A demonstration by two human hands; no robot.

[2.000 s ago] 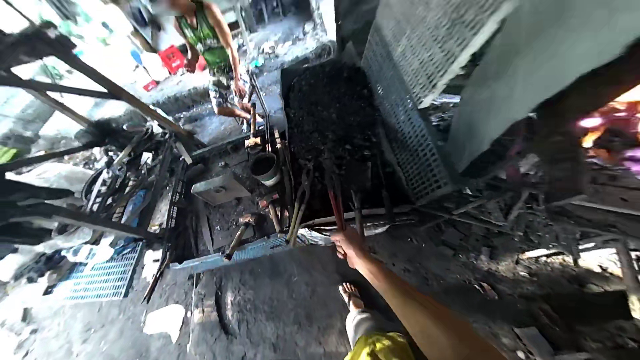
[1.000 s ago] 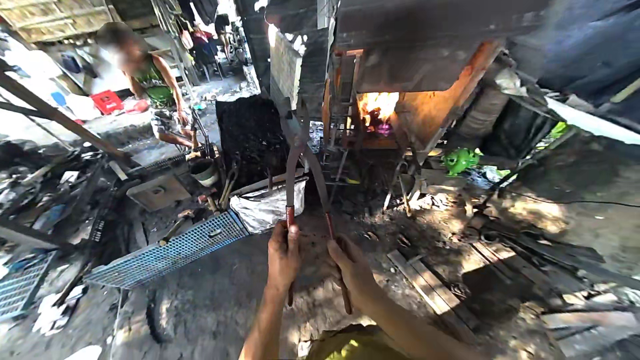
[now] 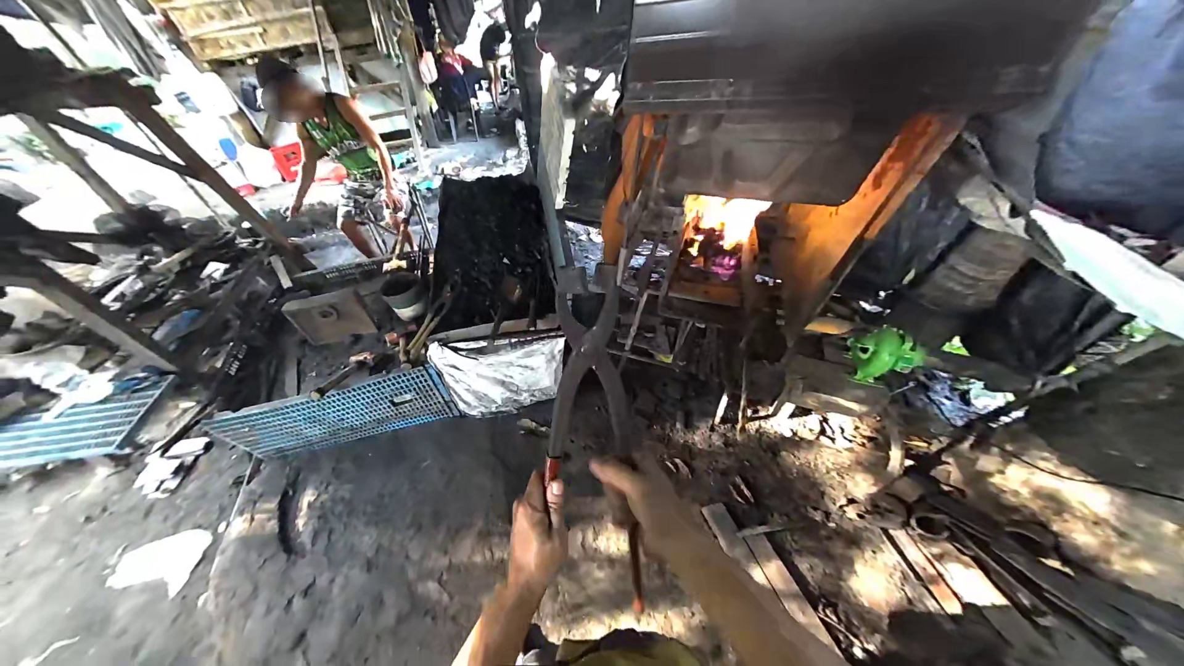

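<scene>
Long-handled metal tongs point away from me, their jaws spread apart. My left hand is closed around the left handle at its red grip. At the right handle is my right hand, slightly blurred, with the handle's reddish end sticking out below it. Beyond the jaws, to the right, a fire burns in the opening of a forge. A bin of black charcoal stands left of the jaws. Nothing I can make out is held between the jaws.
A blue plastic grating and a silvery sheet edge the work area, with a pot behind. A person in a green top bends at the back left. A green blower and wooden planks lie right.
Two seconds ago only one hand showed, reaching to a red handle by the charcoal bin; then both hands held the tongs. The view has swung right toward the fire.
</scene>
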